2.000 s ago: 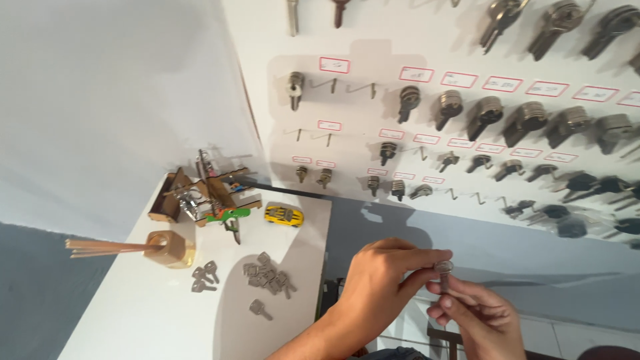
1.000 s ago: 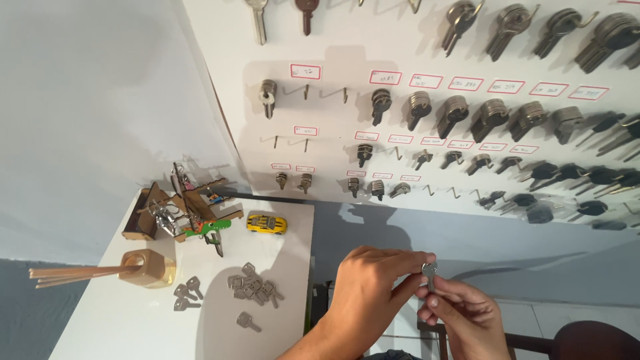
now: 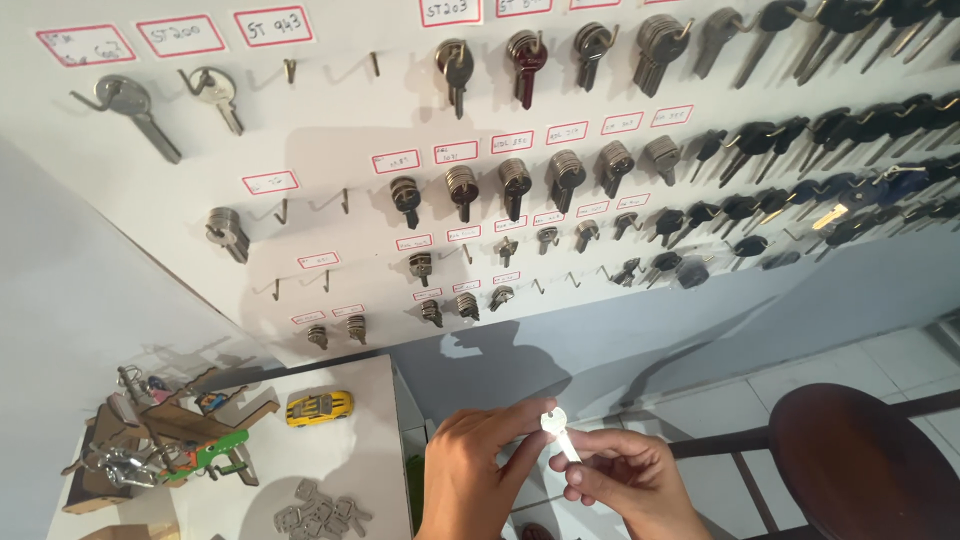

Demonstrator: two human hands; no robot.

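A shiny silver key blank (image 3: 560, 433) is held up between my two hands, its round head at the upper left and its blade pointing down to the right. My left hand (image 3: 480, 469) pinches the head between thumb and fingertips. The fingers of my right hand (image 3: 626, 476) grip the lower end of the blade. Beyond them, rows of key blanks (image 3: 463, 191) hang on hooks on a white board (image 3: 345, 154), with red-bordered labels above them. Several loose keys (image 3: 321, 514) lie in a pile on the white table at the lower left.
On the white table (image 3: 352, 390) stand a yellow toy car (image 3: 319, 409) and a wooden holder (image 3: 101, 480) with keyrings and a green trinket. A stool with a round brown seat (image 3: 862, 457) is at the lower right, on the tiled floor.
The view has swung up and right, showing more of the board. Both hands still hold the key, whose face now catches the light brightly.
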